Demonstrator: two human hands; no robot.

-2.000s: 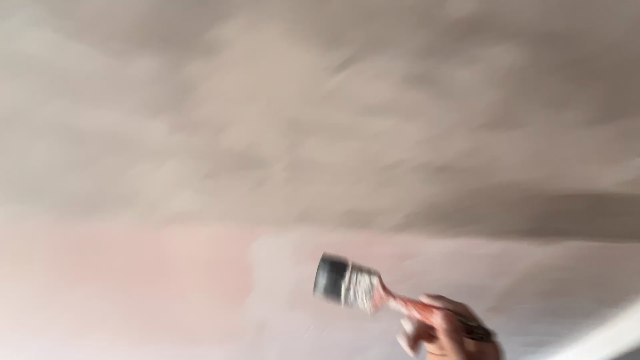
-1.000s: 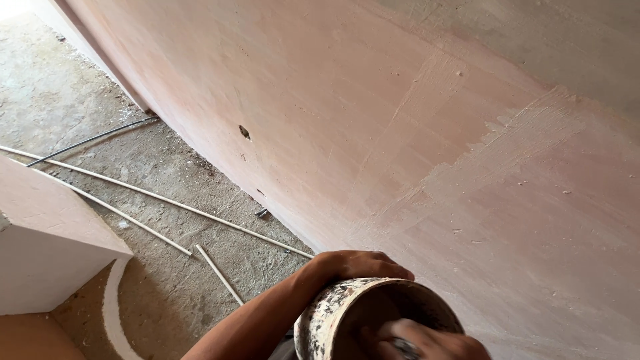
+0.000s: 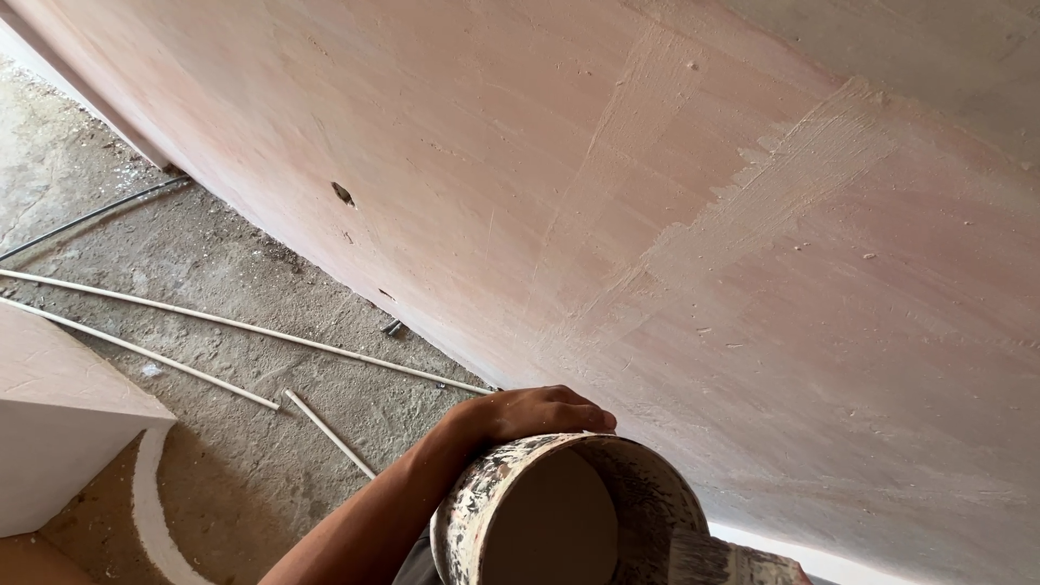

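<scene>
A paint-spattered bucket [image 3: 479, 487] stands at the bottom centre, its mouth toward me, with smooth beige-grey paint [image 3: 552, 520] inside. My left hand [image 3: 540, 413] curls around the bucket's outer far side, its forearm running down to the lower left. At the bucket's right rim lies a paintbrush [image 3: 723, 562], its bristles over the opening and its ferrule coated in paint. My right hand is out of view below the frame. Behind the bucket rises a pinkish plastered wall [image 3: 455, 162] with a lighter brushed streak [image 3: 780, 187] across it.
Thin white pipes [image 3: 244, 327] and a dark rod [image 3: 97, 215] lie on the rough concrete floor [image 3: 211, 268] at left. A pale block-like ledge [image 3: 73, 422] juts in at lower left. The wall has a small hole [image 3: 342, 194].
Two seconds ago the brush was up against the wall in a hand. One second ago my right hand was in the bucket's mouth; now the brush is at its right rim. The view has swung down.
</scene>
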